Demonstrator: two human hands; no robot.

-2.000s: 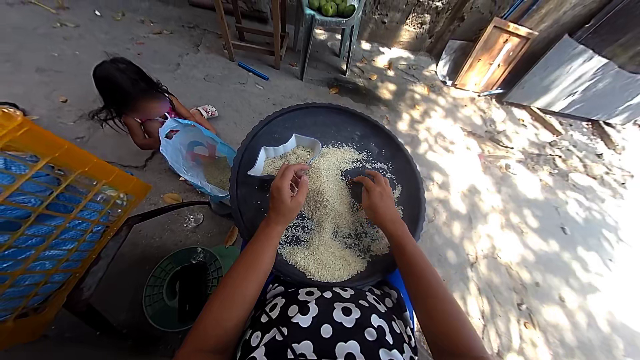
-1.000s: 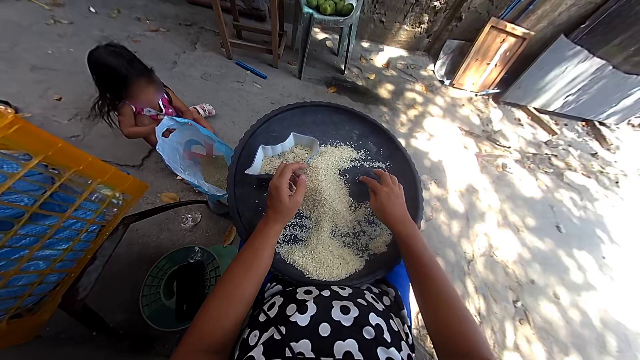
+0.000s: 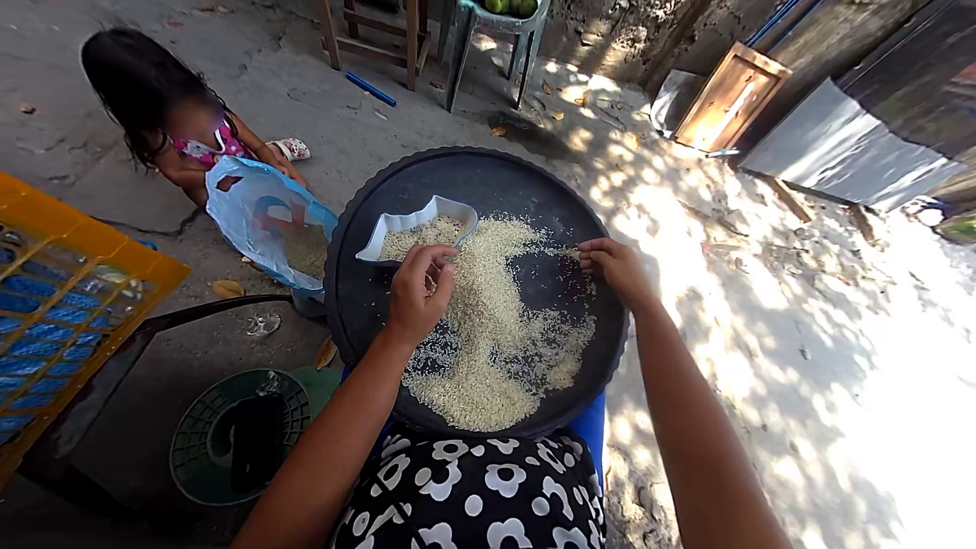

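A round black tray (image 3: 473, 156) with a scalloped rim rests over my lap, with pale rice grains (image 3: 488, 305) spread across its middle and heaped near its lower edge. Inside it at the upper left is a white wavy-edged container (image 3: 372, 242) partly filled with rice. My left hand (image 3: 422, 290) hovers by the container's lower right corner, fingertips bent together; whether they pinch a grain cannot be told. Near the tray's right rim, my right hand (image 3: 616, 268) has its fingertips at a thin line of scattered grains.
A person (image 3: 198, 122) sits at the upper left beside a light blue plastic bag (image 3: 252, 198) holding grains. At left are a yellow plastic crate (image 3: 91, 236) and a green basket (image 3: 191, 457). A plastic stool (image 3: 499, 23) with green fruit stands beyond the tray, near a wooden stool (image 3: 377, 46).
My right hand has moved outward toward the tray's right rim, away from the central rice. My left hand stays near the white container. The seated person has shifted closer to the plastic bag.
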